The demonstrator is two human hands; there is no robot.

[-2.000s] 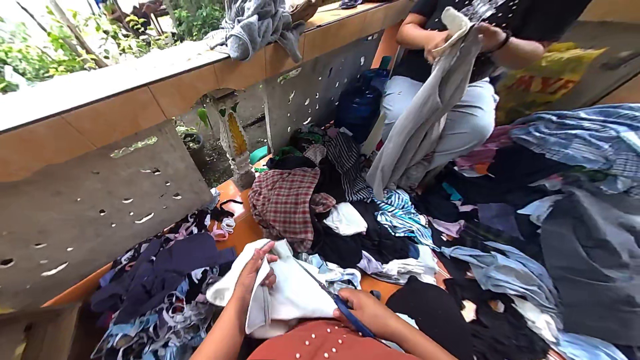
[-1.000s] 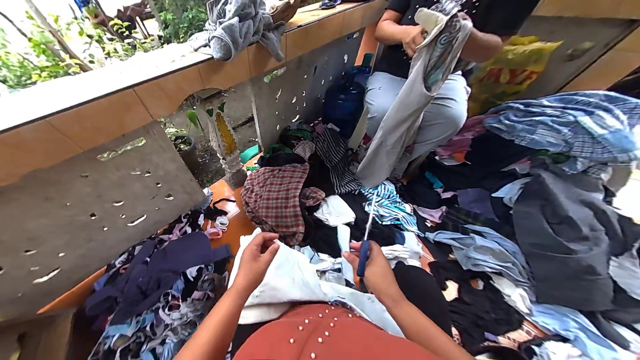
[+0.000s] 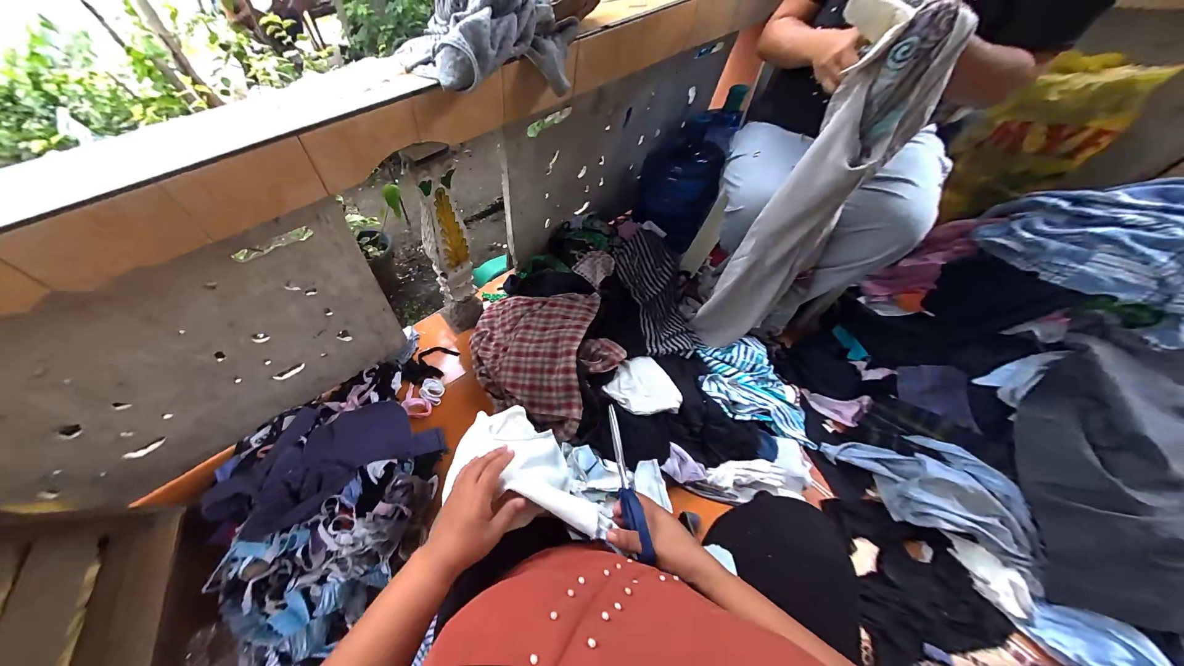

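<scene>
Over my lap lies a piece of white cloth (image 3: 520, 455). My left hand (image 3: 481, 507) rests on it with the thumb and fingers pressing the fabric. In my right hand (image 3: 659, 536) are scissors with blue handles (image 3: 635, 518), their blades pointing up and away from me. The fingers of that hand also touch the right end of the white cloth. Beyond the blades are a small white cloth (image 3: 646, 385) and a red plaid cloth (image 3: 536, 351).
A person (image 3: 832, 176) sits across from me holding a long grey garment (image 3: 823, 194). Cloth strips (image 3: 314, 555) are heaped at the left by a low tiled wall (image 3: 222, 185). Dark and blue garments (image 3: 1091, 240) spread at the right. A blue water jug (image 3: 680, 185) stands near the wall.
The white cloth lay spread across my lap a second ago and is now bunched up in front of me. My left hand has come down onto it. The scissors stay in my right hand.
</scene>
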